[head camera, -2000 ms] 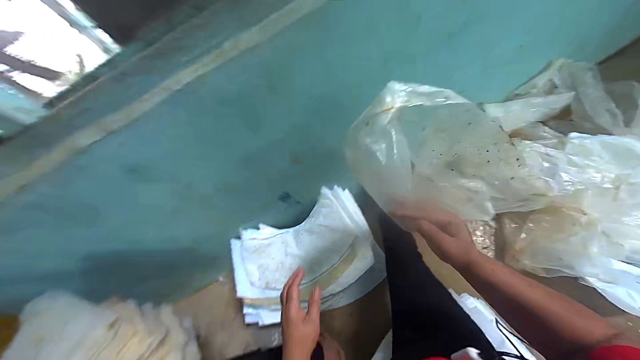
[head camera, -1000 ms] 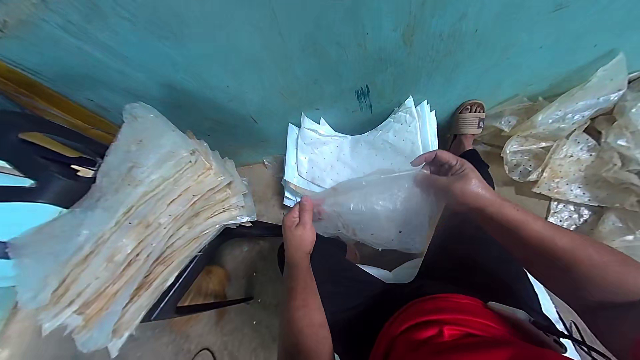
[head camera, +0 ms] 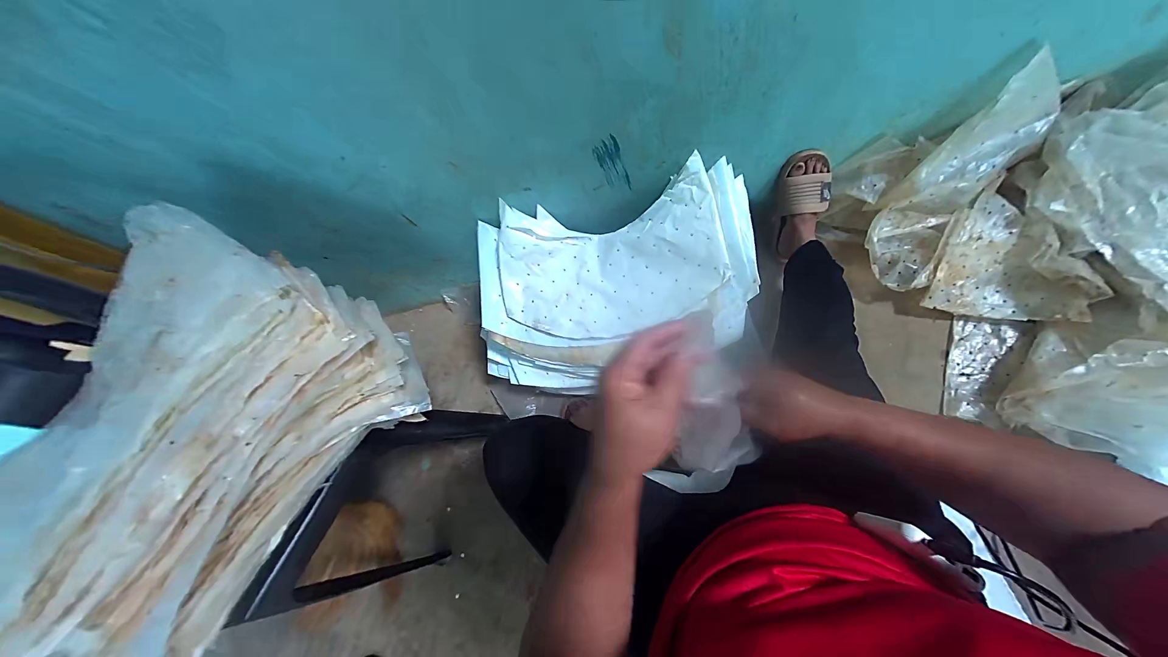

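Observation:
A translucent plastic sheet hangs bunched and blurred between my hands, above my lap. My left hand grips its left side, fingers curled. On its other side, my right hand is blurred by motion and closed on the sheet's edge. Just beyond them lies a stack of white curved sheets with small dots, its upper edge concave, against the wall. To the left, a thick pile of translucent, brown-stained sheets rests slanted on a black chair.
Crumpled, perforated plastic sheets are heaped at the right by the teal wall. My sandalled foot stands between heap and stack. The black chair frame is at my left, with a blurred orange-brown thing beneath. A black cable runs at lower right.
The sheet was spread between my hands a second ago and is now bunched, with my left hand nearer my right. Two seconds ago my right hand was at the plastic heap. The view has shifted.

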